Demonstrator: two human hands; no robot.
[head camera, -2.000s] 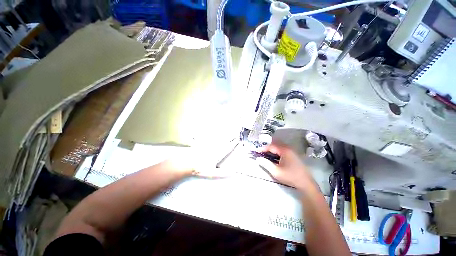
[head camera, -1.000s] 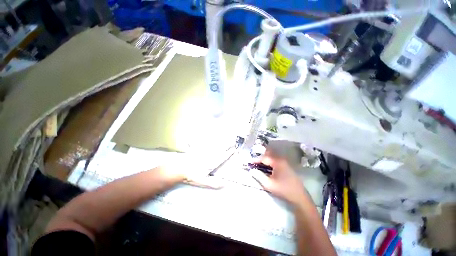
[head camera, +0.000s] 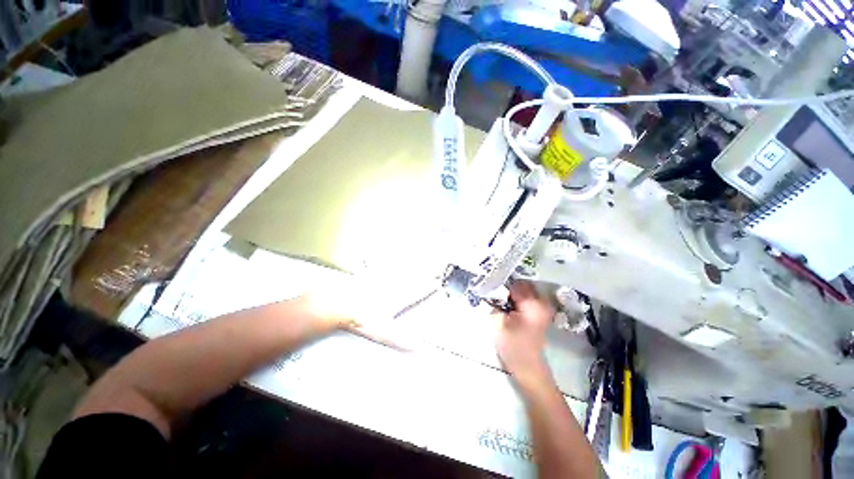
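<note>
A khaki garment panel (head camera: 318, 187) lies flat on the white machine table, its right part washed out by the lamp's glare near the needle. My left hand (head camera: 339, 304) rests at the panel's lower edge; its fingers are lost in the glare. My right hand (head camera: 526, 316) is beside the presser foot (head camera: 459, 279), with small dark snips (head camera: 503, 301) partly showing at its fingers. The lockstitch machine (head camera: 655, 281) stands at right. The LED lamp (head camera: 449, 159) hangs above the panel.
A thick stack of khaki panels (head camera: 140, 112) lies at left on a brown surface (head camera: 173, 220). A yellow-handled tool (head camera: 628, 402), dark tools and scissors (head camera: 691, 460) lie lower right. A spiral notebook (head camera: 813, 223) and control panel (head camera: 763, 159) are at upper right.
The camera view has shifted and tilted. My right hand is now nearer the machine head, with less of the snips showing. The panel and my left hand look nearly unchanged.
</note>
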